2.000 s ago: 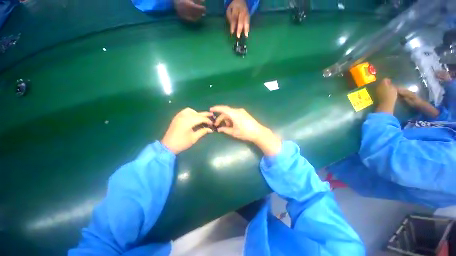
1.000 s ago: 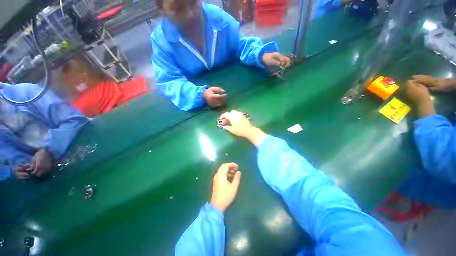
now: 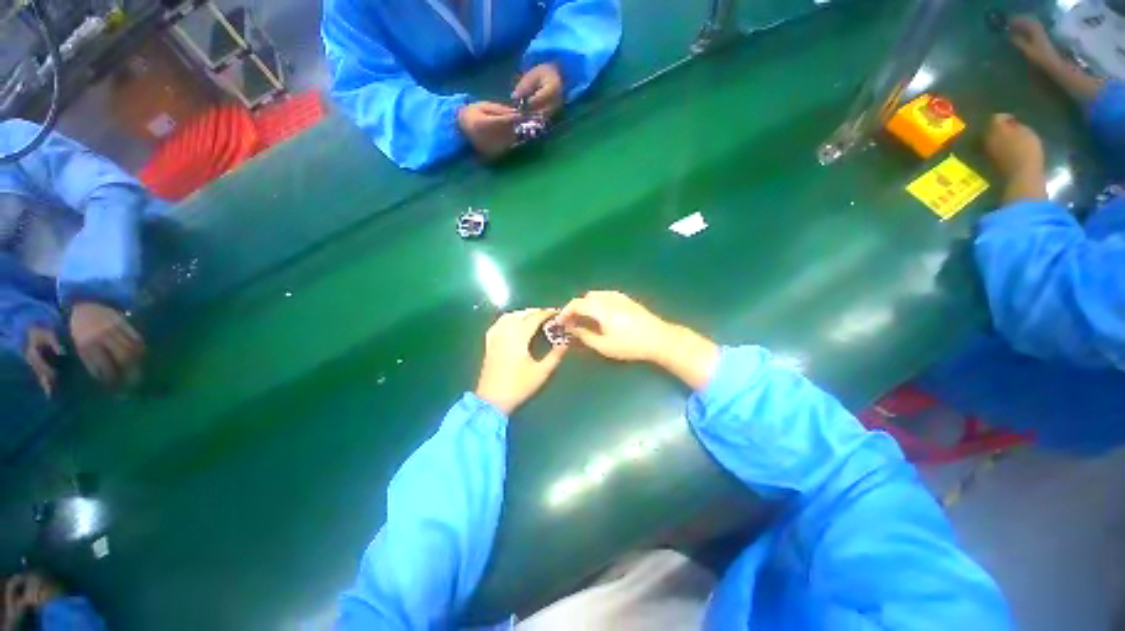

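A small silvery and dark unit is held between my two hands, just above the green conveyor belt. My left hand grips its left side with thumb and fingers. My right hand pinches it from the right and above. The fingertips hide much of the unit. Another silvery unit lies on the belt ahead and to the left of my hands, touched by no one.
A person across the belt holds a unit. A white slip lies ahead right. The yellow-orange stop box, yellow label and neighbour's sleeve are at right. Others' hands are at left.
My right hand has come back from the far side of the belt and meets my left hand at a unit. The person across now has both hands together on a unit.
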